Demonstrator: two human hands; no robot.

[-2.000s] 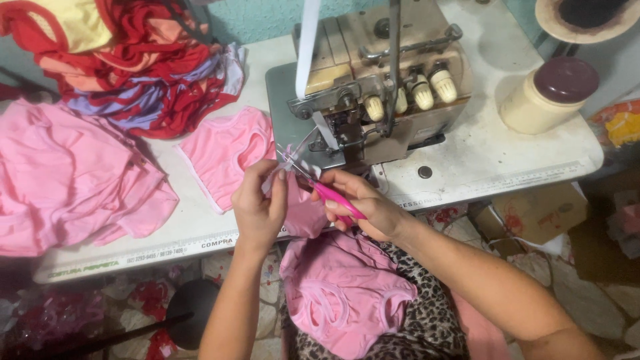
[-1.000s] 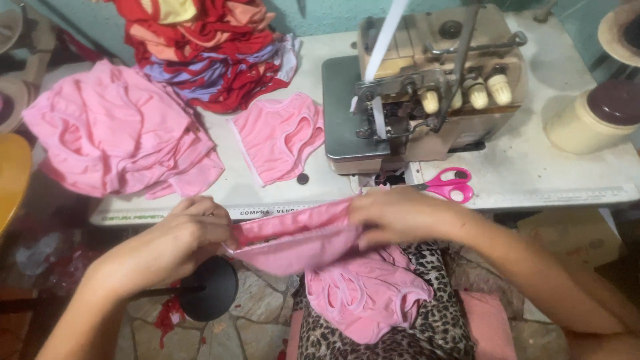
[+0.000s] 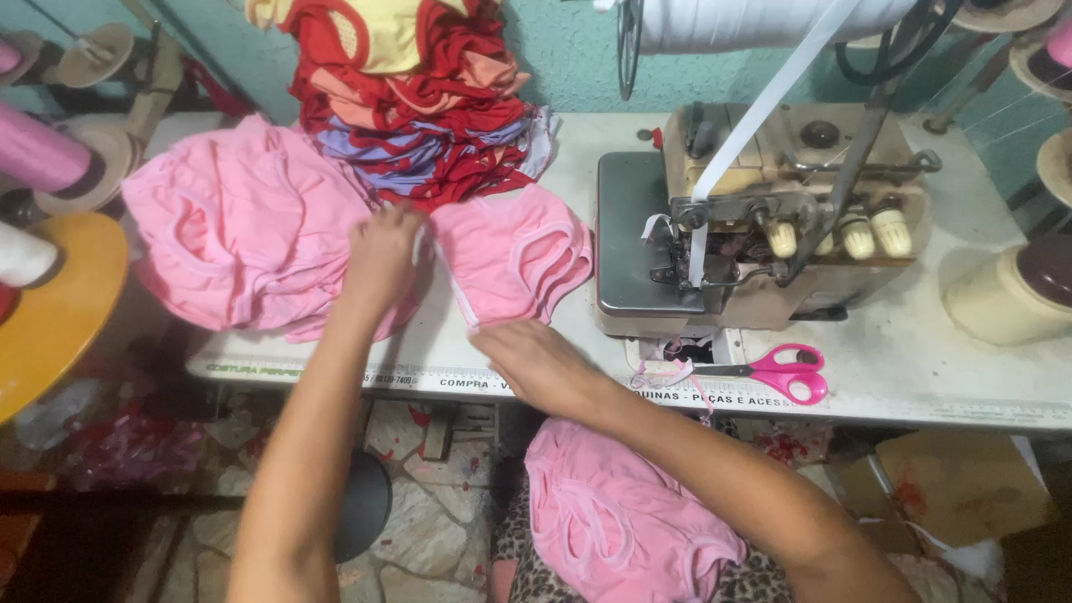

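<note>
Pink underpants with light trim [image 3: 515, 251] lie flat on the white sewing table, left of the overlock sewing machine [image 3: 787, 226]. My right hand [image 3: 532, 356] touches their lower left edge, fingers bent; its fingertips are partly hidden. My left hand [image 3: 389, 239], blurred, is at their upper left, between them and a heap of pink garments [image 3: 243, 226]; its grip is unclear. Pink-handled scissors [image 3: 775, 373] rest near the table's front edge below the machine. More pink garments [image 3: 615, 519] lie on my lap over leopard-print cloth.
A pile of red, purple and yellow garments [image 3: 419, 109] stands against the wall. White elastic tape [image 3: 754, 126] runs down into the machine from a large roll [image 3: 762, 21]. A cream jar with a dark lid [image 3: 1005, 289] is at the right, thread spools [image 3: 38, 146] at the left.
The scissors, held in my right hand at first, lie on the table. Both hands have moved from the pink garment held before the table's edge to the garments on the table. The view has shifted.
</note>
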